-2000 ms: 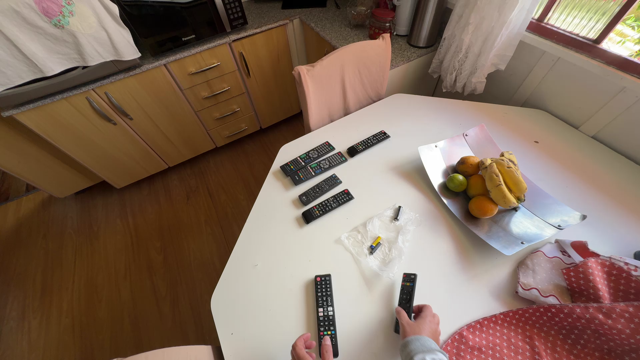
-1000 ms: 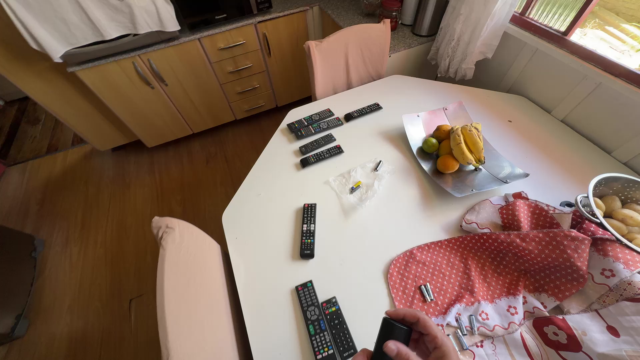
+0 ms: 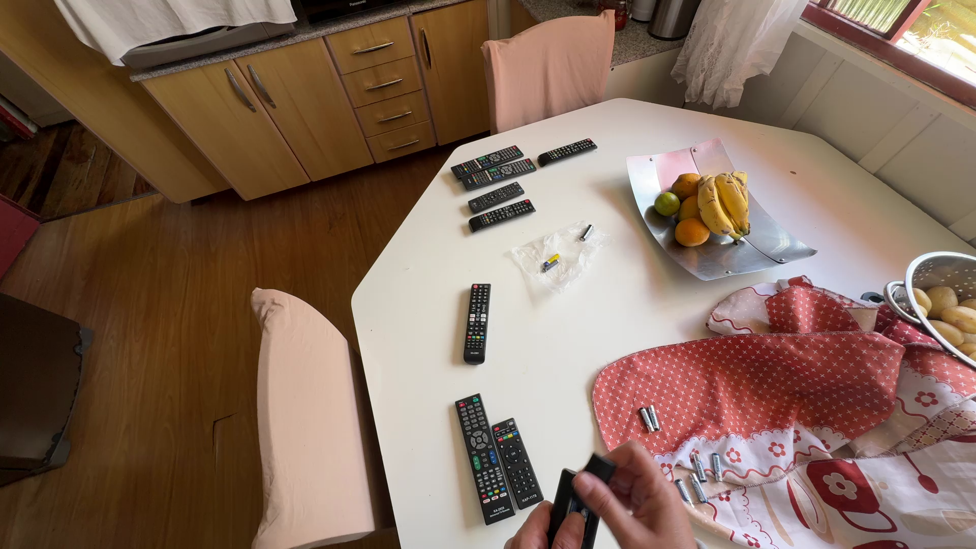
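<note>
At the bottom edge, my left hand [image 3: 545, 530] grips a black remote control [image 3: 566, 507]. My right hand [image 3: 637, 499] pinches a small black piece [image 3: 599, 467] at the remote's upper end, which looks like its battery cover. Just left of my hands lie a long black remote [image 3: 485, 461] and a shorter one [image 3: 517, 463], side by side. Another remote [image 3: 476, 324] lies alone farther up the white table. To the right, a pair of batteries [image 3: 649, 418] and several more batteries [image 3: 698, 473] rest on the red and white cloth [image 3: 747, 381].
Several remotes [image 3: 496, 197] lie near the table's far left edge. Batteries [image 3: 550, 263] sit on a clear plastic bag [image 3: 566, 267]. A metal tray [image 3: 713, 263] holds fruit; a colander [image 3: 911, 293] of potatoes stands right. Covered chairs [image 3: 313, 435] flank the table.
The lone remote by my left hand two seconds ago now lies released on the table. Both hands are now together on another remote, its small black piece lifted at one end.
</note>
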